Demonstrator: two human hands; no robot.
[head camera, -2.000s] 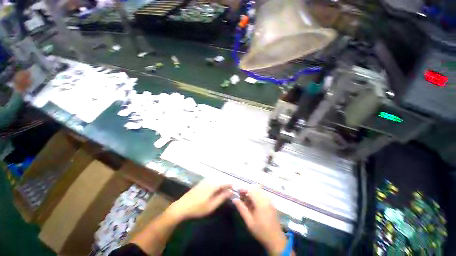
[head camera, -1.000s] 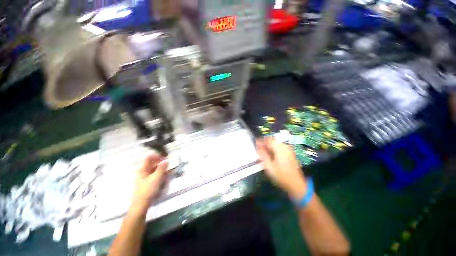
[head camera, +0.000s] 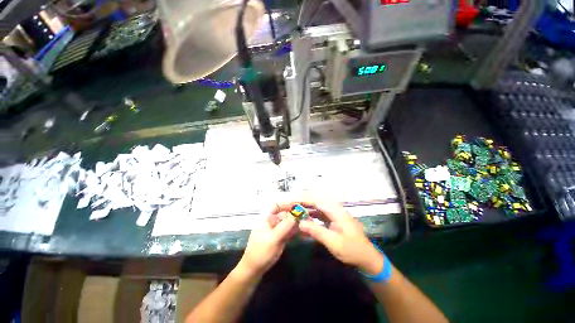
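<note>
My left hand (head camera: 268, 243) and my right hand (head camera: 340, 236) meet in front of the base plate's front edge. Between their fingertips is a small circuit board (head camera: 299, 212) with yellow and blue parts. A bit of white shows by my right fingers; I cannot tell whether it is a housing part. The soldering iron (head camera: 257, 94) stands upright behind my hands, its tip above the white base plate (head camera: 239, 200). A small metal fixture (head camera: 285, 182) sits below the tip. White housing parts (head camera: 139, 180) lie heaped left of the plate.
A black parts tray (head camera: 422, 117) with green boards is at the right, beside a pocketed blister tray (head camera: 542, 120). A cream fume hood (head camera: 205, 47) hangs at upper left. The counter (head camera: 372, 70) stands behind the plate. A cardboard box (head camera: 101, 299) is below the bench.
My right hand has left the parts tray and come back to my left hand, with a board now between them. My left hand has moved away from the fixture. The view has swung back left.
</note>
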